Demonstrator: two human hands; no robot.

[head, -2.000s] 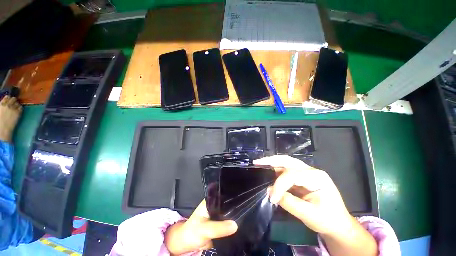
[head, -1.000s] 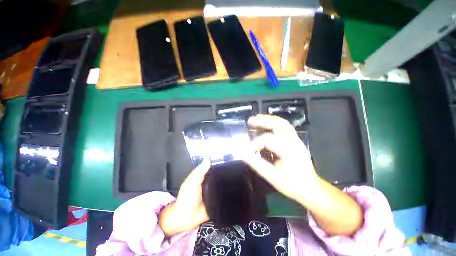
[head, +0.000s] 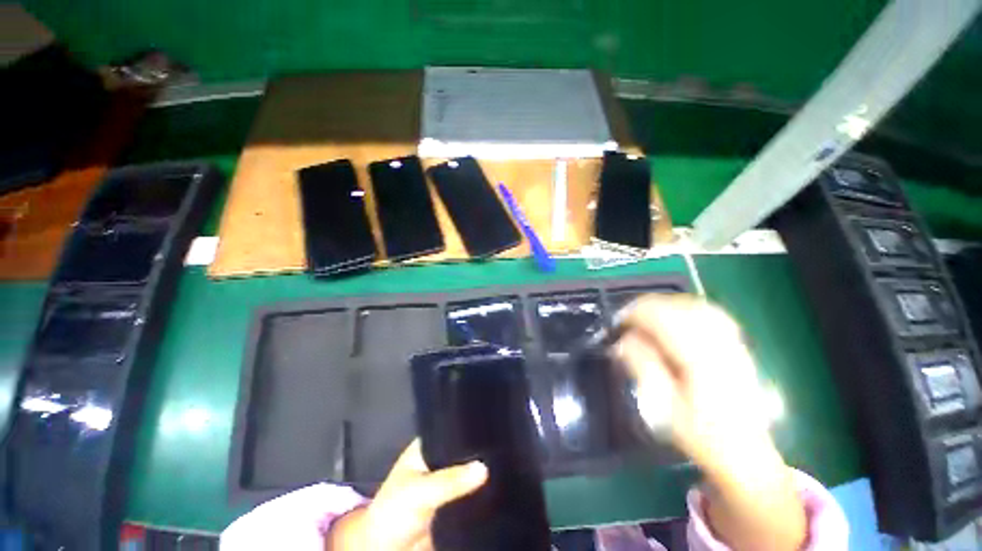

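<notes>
My left hand (head: 404,500) holds a stack of black phones (head: 485,441), dark glossy faces up, low in front of me. The black compartment tray (head: 291,493) lies behind and around it. Two phones lie in its middle slots, one above the stack (head: 485,320) and one to its right (head: 569,321). My right hand (head: 695,371) is blurred over the tray's right end. Something dark and shiny (head: 651,404) shows beneath it. Whether the fingers grip it is unclear.
A brown board (head: 264,231) at the back holds several black phones (head: 339,215), a blue pen (head: 525,227) and a grey-white sheet (head: 517,106). Loaded trays stand at left (head: 172,264) and right (head: 878,398). A white post (head: 824,135) slants at back right.
My right hand has moved from the held phones rightward to the tray's right end. The bright phone face seen between my hands a second ago no longer shows there. The view has tilted up.
</notes>
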